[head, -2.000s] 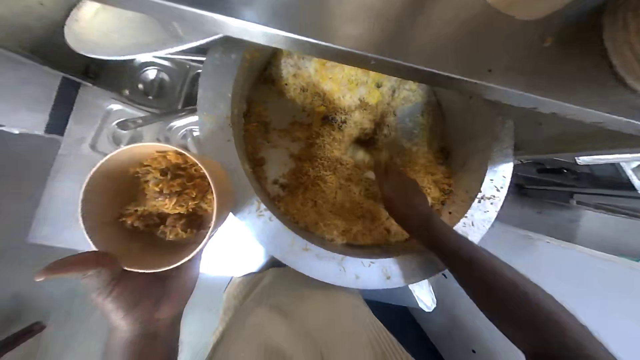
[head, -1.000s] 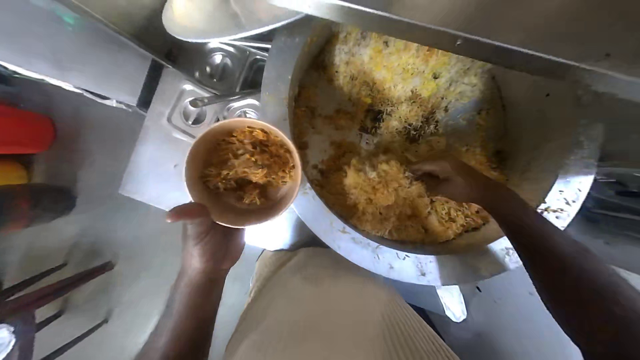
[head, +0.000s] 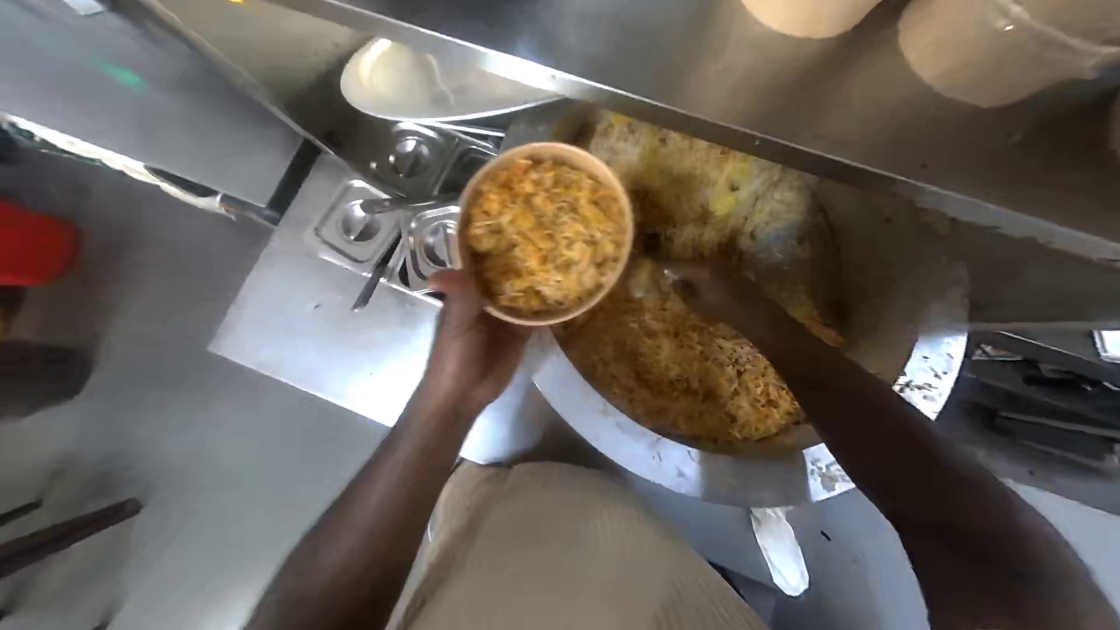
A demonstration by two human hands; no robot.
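Observation:
My left hand (head: pixel 477 346) holds a round paper bowl (head: pixel 612 278) by its near side, thumb at the rim. Orange and yellow seasoned rice (head: pixel 547 232) fills much of the bowl, which hangs over the left edge of a large round metal pot (head: pixel 647 451). Inside the pot lies more rice (head: pixel 691 367), orange-brown near me and paler with yellow patches at the back. My right hand (head: pixel 709 289) reaches into the pot, just right of the bowl. Its fingers are dark and blurred, and a small bright spot shows at their tips; what they grip is not clear.
A metal shelf (head: pixel 612 92) crosses above the pot's back, with stacked paper bowls (head: pixel 997 52) at its right. Lidded steel containers (head: pixel 350 223) with utensils stand left of the pot. A white plate-like dish (head: pixel 411 83) lies behind them. A white cloth-like strip (head: pixel 779 551) hangs below the rim.
My left hand has brought the bowl rightward to the pot's edge, and the bowl holds more rice than before. My right hand has moved away from the rice near the pot's front.

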